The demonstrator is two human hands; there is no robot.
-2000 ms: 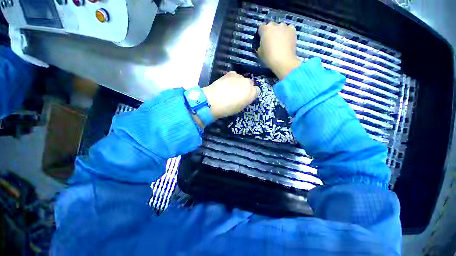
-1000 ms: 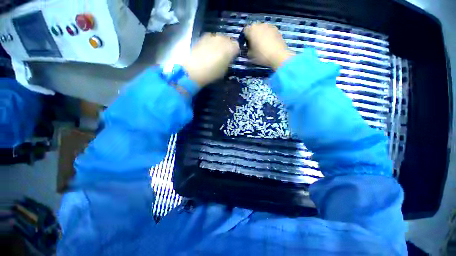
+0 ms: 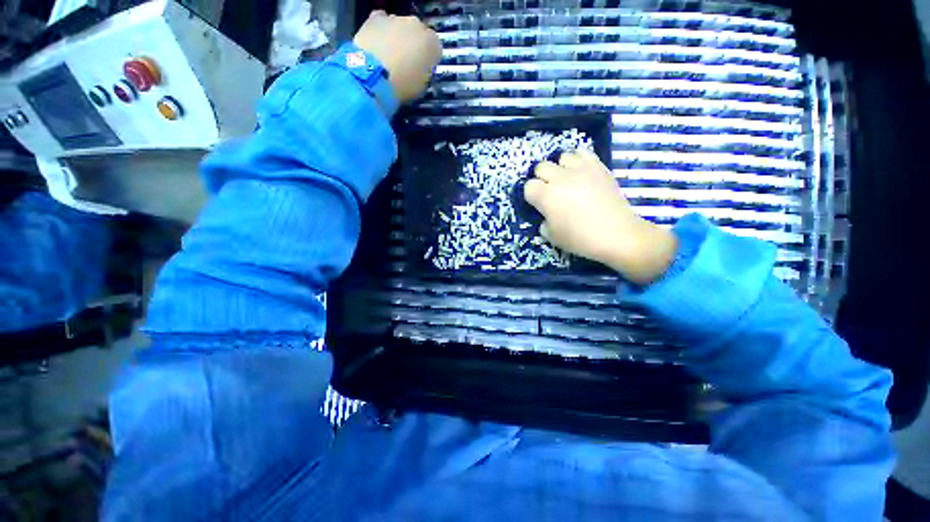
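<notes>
The small black parts tray (image 3: 428,189) lies on rows of slim silvery strips (image 3: 704,153) inside the large black tote tray (image 3: 530,393). Small white parts (image 3: 489,224) are heaped loose in it. My right hand (image 3: 586,209) is over the right part of the small tray, fingers bent down at the white parts, with a dark cover at a fingertip; whether it pinches a part cannot be told. My left hand (image 3: 403,51) is curled at the strips' upper left end, beyond the small tray; its fingertips are hidden.
A white control box (image 3: 173,92) with a screen, a red button and an orange button stands at the upper left. Crumpled white material (image 3: 296,31) lies beside it. More strips (image 3: 340,406) show lower down at the left. Blue cloth (image 3: 46,260) shows at the left edge.
My right hand has moved down from the strips to the white parts. My left hand moved first up to the strips beside the right, then farther up and left. The view has shifted.
</notes>
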